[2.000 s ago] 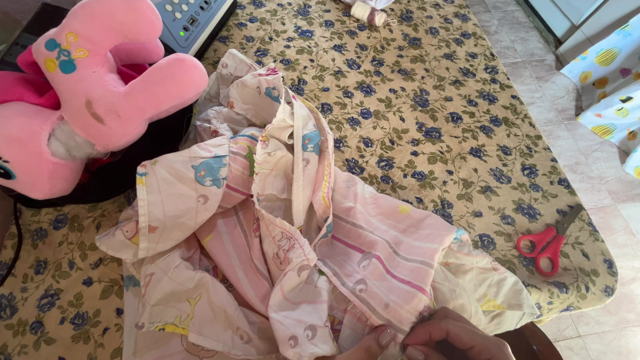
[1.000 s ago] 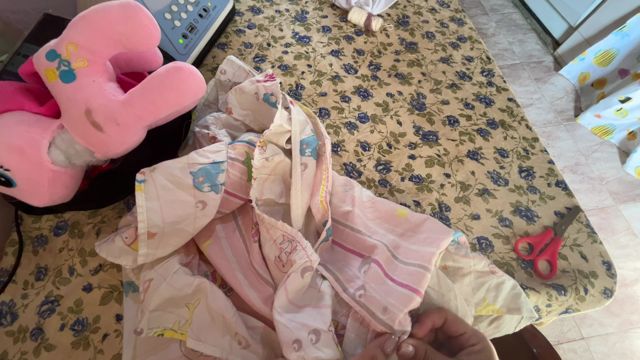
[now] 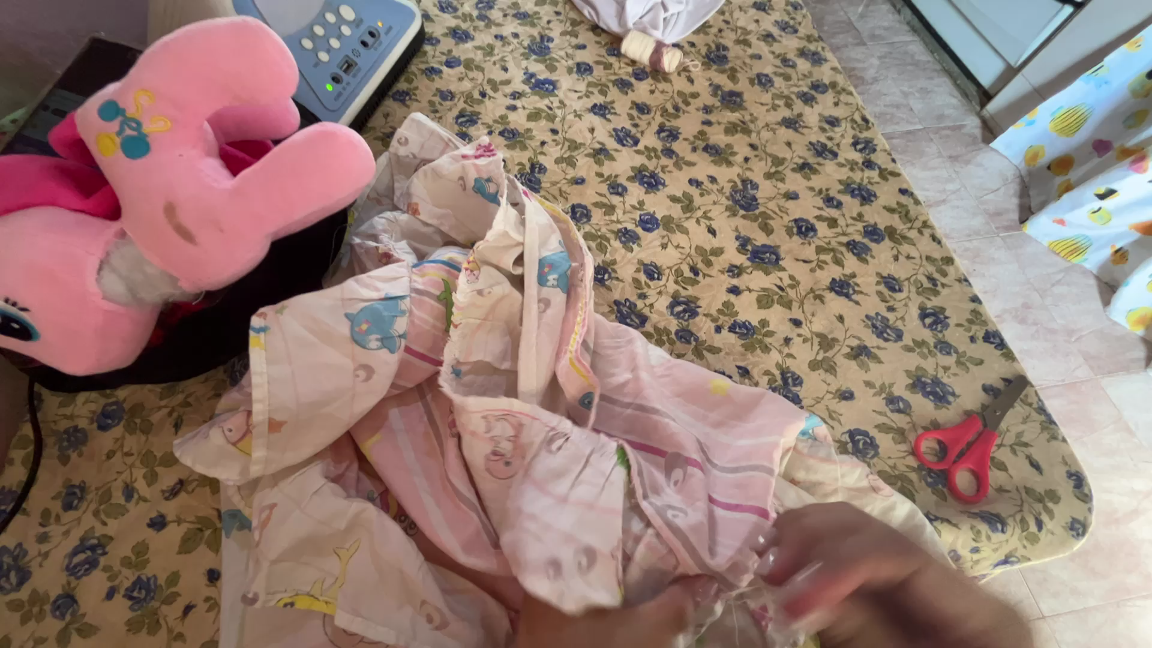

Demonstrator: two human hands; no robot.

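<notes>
A crumpled pink and cream printed cloth point(image 3: 684, 450) with stripes and cartoon figures lies across the near part of the table. At its lower right edge is my right hand point(image 3: 855, 567), blurred, its fingers bent at the cloth. My left hand point(image 3: 621, 621) shows partly at the bottom edge, pinching the cloth's edge close beside the right fingers. Whether a needle or thread is between the right fingers cannot be made out. Red-handled scissors point(image 3: 965, 450) rest on the table to the right of the cloth.
A pink plush toy point(image 3: 216, 180) with stuffing showing at a gap lies at the left on something black. Behind it stands a blue and white device point(image 3: 342, 54) with buttons. A thread spool point(image 3: 652, 52) and a white cloth point(image 3: 648, 13) are at the far edge of the floral-covered table point(image 3: 747, 225).
My right hand has risen a little from the bottom edge and is now blurred. More of my left hand shows beneath the cloth's edge.
</notes>
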